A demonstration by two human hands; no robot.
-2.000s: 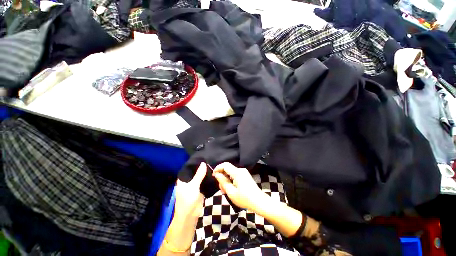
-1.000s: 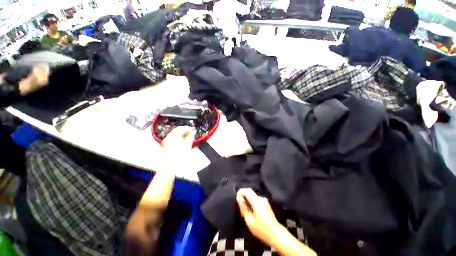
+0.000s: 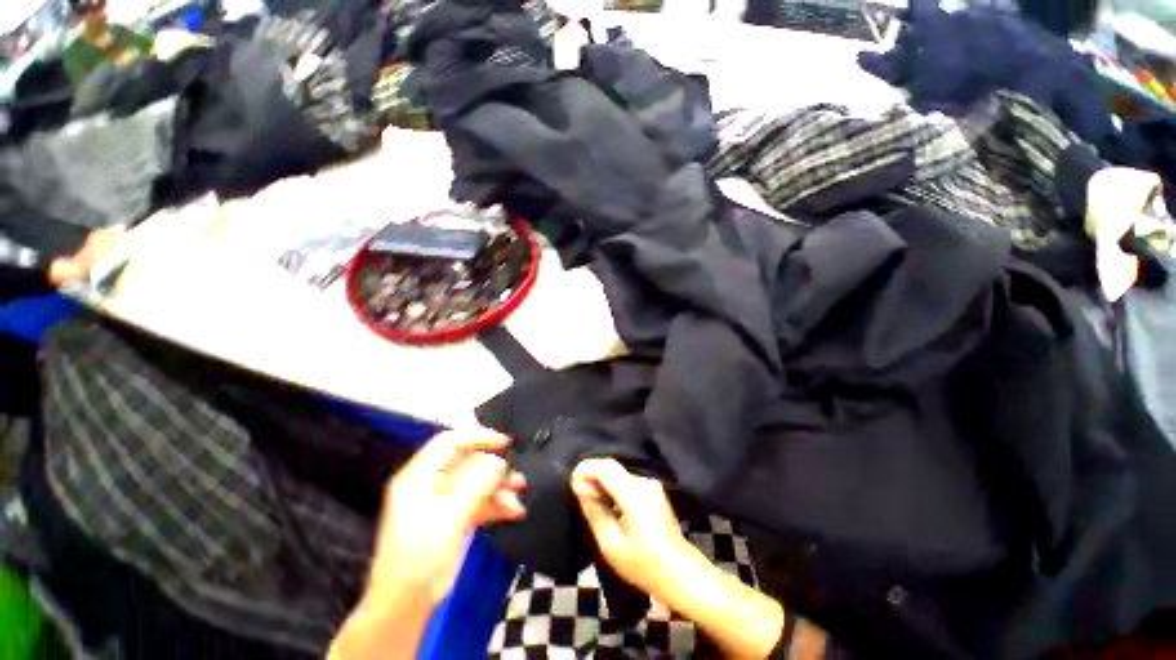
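Observation:
A black garment lies heaped over the table edge and lap, with small dark buttons on its near flap. My left hand is raised at the left edge of that flap, fingers curled in; whether it holds a button is too blurred to tell. My right hand is over the flap, thumb and fingertips pinched together. A small dark patch shows between its fingers, and I cannot tell what it is. No needle or thread can be made out. A red-rimmed round tray holds many dark buttons, with a dark flat case on top.
Clear crinkled plastic lies left of the tray on the white table. A dark strip lies between tray and garment. Plaid garments hang at left and lie behind. Another person's hand is at the far left.
My left hand reached into the button tray a second ago and is now back beside the garment flap. My right hand stays at the flap. The view has tilted down.

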